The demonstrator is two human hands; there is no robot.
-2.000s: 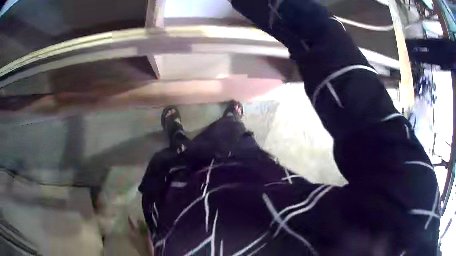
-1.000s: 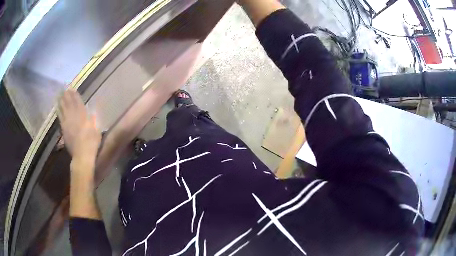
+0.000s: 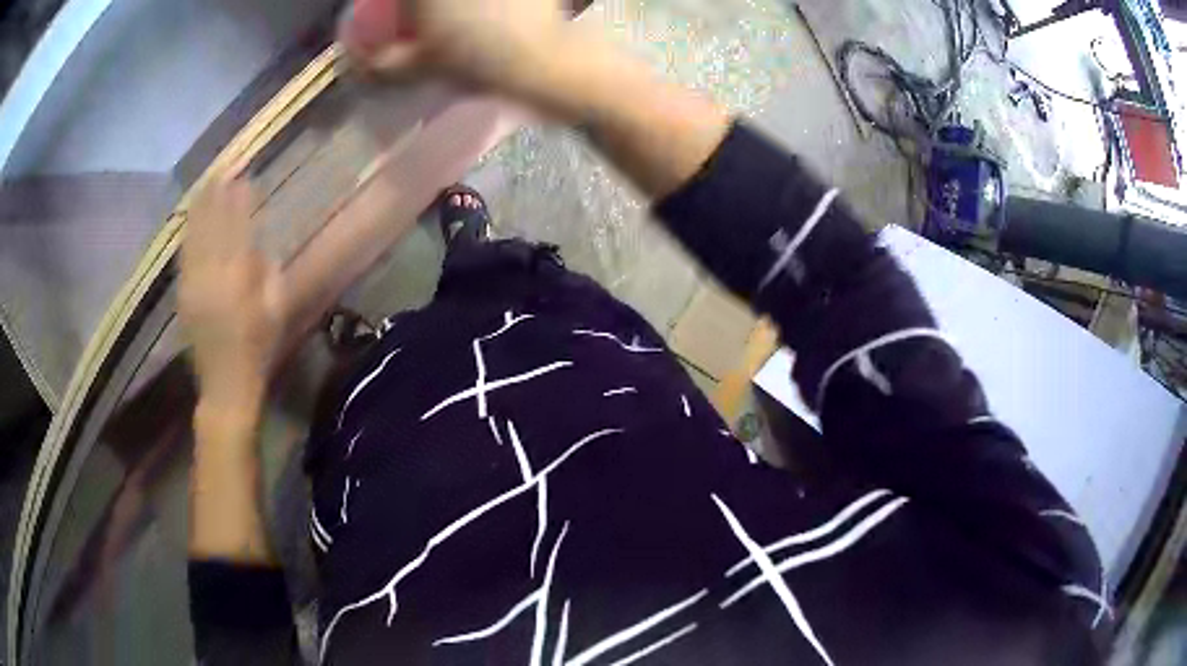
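The cabinet carcass's long pale-yellow layered edge (image 3: 137,271) curves from the top centre to the lower left. My left hand (image 3: 228,280) is blurred, lies over this edge at the left with nothing visible in it, and its fingers point up. My right hand (image 3: 488,42) is at the top, blurred, around a red object (image 3: 379,33) that looks like the air palm sander. The red object is at the upper end of the edge; whether it touches the wood cannot be told.
A white panel (image 3: 996,377) lies at the right. A blue container or machine (image 3: 963,189) stands beside a dark pipe (image 3: 1093,241). Tangled cables (image 3: 898,81) lie on the grey floor (image 3: 612,195). My feet are beside the carcass.
My right hand came down from the top edge and to the left, and the red object now shows. My left hand stays at the carcass edge, slightly lower and to the right.
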